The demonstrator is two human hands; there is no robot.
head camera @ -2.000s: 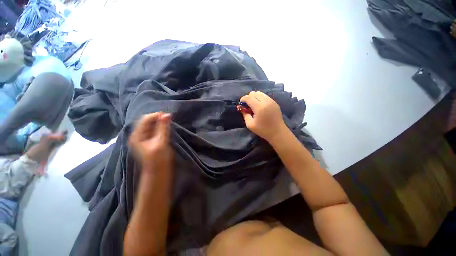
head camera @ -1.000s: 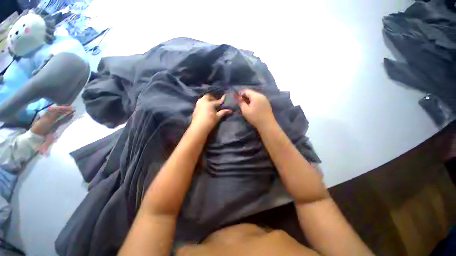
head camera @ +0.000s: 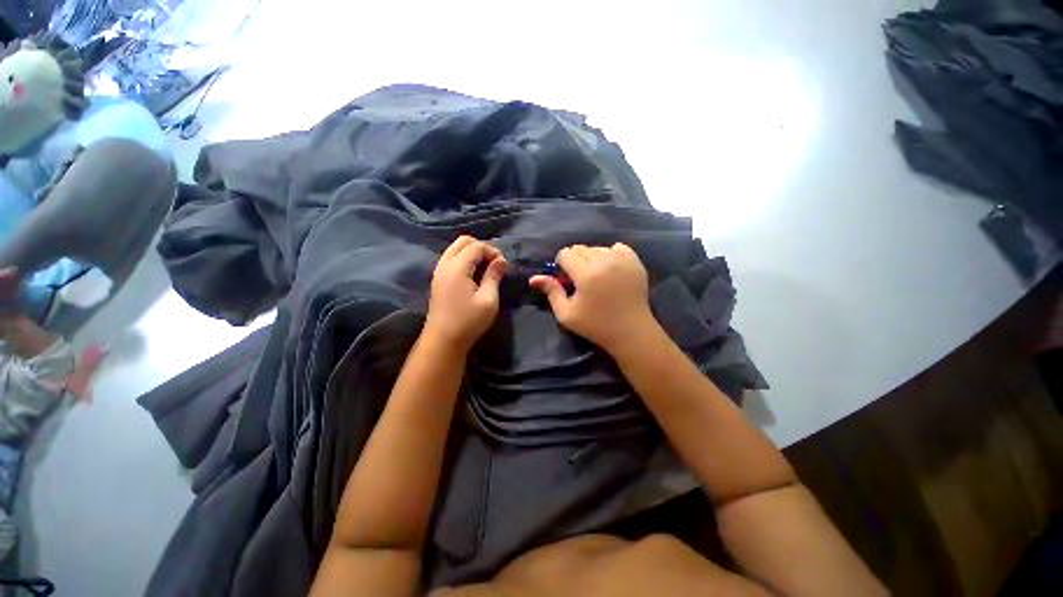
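Note:
A large heap of dark grey garments [head camera: 385, 140] lies on the white table in front of me, with many layered edges below and between my hands. My left hand [head camera: 466, 289] is at the middle of the heap, thumb and fingertips pinched on the grey cloth. My right hand [head camera: 597, 289] is just right of it, curled around small thread snips [head camera: 564, 278], of which only a red and blue glint shows. Its fingertips are close to the cloth. The snips' blades and any thread are too small to tell.
The white table [head camera: 769, 70] curves away at the right over a brown floor [head camera: 933, 432]. More dark garments [head camera: 991, 105] lie at the upper right, with a small dark packet [head camera: 1008, 233]. At the left are a plush toy [head camera: 35, 99], a grey and light-blue cushion [head camera: 111, 198] and a person's hand [head camera: 84, 371].
My left hand, blurred and apart on the left two seconds ago, is now at the cloth beside my right hand. Since one second ago, both hands sit slightly lower and more layered edges show.

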